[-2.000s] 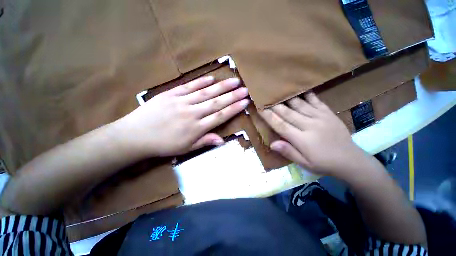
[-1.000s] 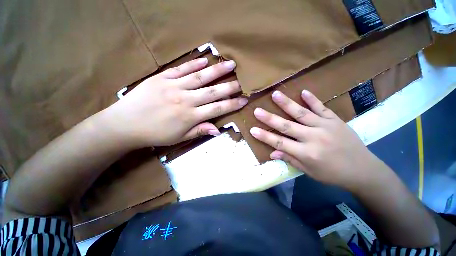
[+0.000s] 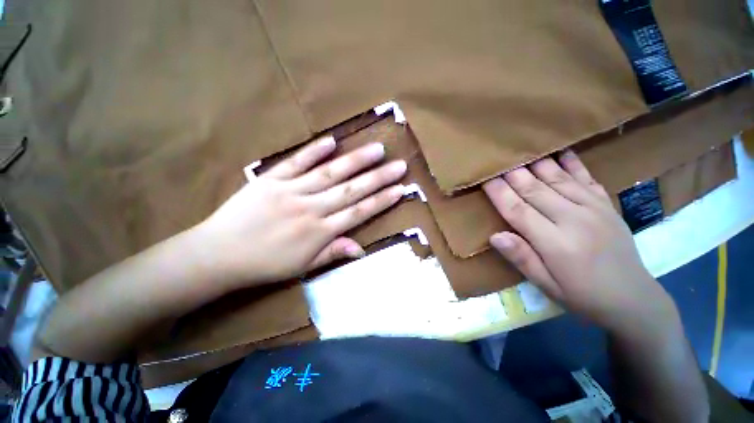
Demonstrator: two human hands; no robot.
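Brown bag panels (image 3: 496, 83) lie in overlapping stepped layers, each with a square notch. Small white corner pieces (image 3: 392, 110) mark the notch corners. My left hand (image 3: 306, 206) lies flat with spread fingers over the left part of the notches, holding nothing. My right hand (image 3: 562, 223) rests palm down on the lower layers, fingers extended, fingertips at or just under the top panel's near edge; its thumb is apart from the fingers. Whether the fingers pinch the edge cannot be told. A black care label (image 3: 645, 49) is on the top panel, another (image 3: 641, 204) on a lower layer.
White table (image 3: 364, 297) shows through the lowest notch, and its curved edge runs along the right. Yellowish marks are on the table near the right thumb. Dark straps (image 3: 15, 157) show at the far left. A grey floor with a yellow line (image 3: 720, 306) is at the lower right.
Compared with one second ago, my right fingers have moved up to the top panel's near edge. The middle layer's corner now shows more clearly. My left hand stays on the notch; the view has shifted.
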